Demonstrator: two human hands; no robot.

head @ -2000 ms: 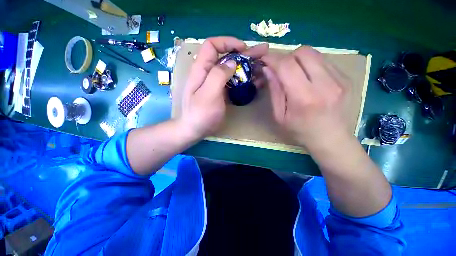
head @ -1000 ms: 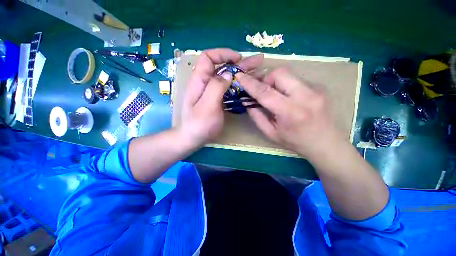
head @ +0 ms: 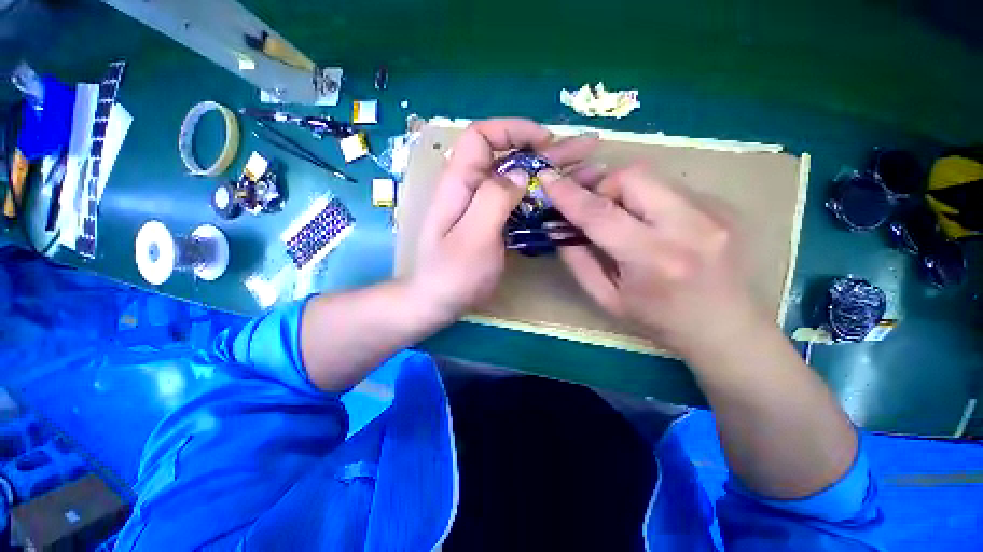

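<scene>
My left hand (head: 464, 232) holds the watch case (head: 521, 168), a small round dark shell with a shiny rim, above the cardboard mat (head: 744, 216). Its thumb presses on the case's inner side, where a bit of yellow shows. The black display module (head: 528, 239) hangs just below the case, partly hidden by my fingers. My right hand (head: 658, 243) has its index fingertip at the inside of the case, beside the left thumb. Its other fingers are bent near the display. I cannot tell whether the right hand grips a part.
Left of the mat lie tweezers (head: 302, 149), silver-yellow batteries (head: 383, 192), an adhesive pads sheet (head: 320, 231), a tape roll (head: 230, 140) and a white-flanged spool (head: 156, 252). Cream scraps (head: 599, 100) lie above. At right are black round pieces (head: 859, 202) and a dark bundle (head: 856, 307).
My right fingers have come in from the right and now touch the case. The display, hanging clear below before, is now partly covered. The whole view has shifted slightly.
</scene>
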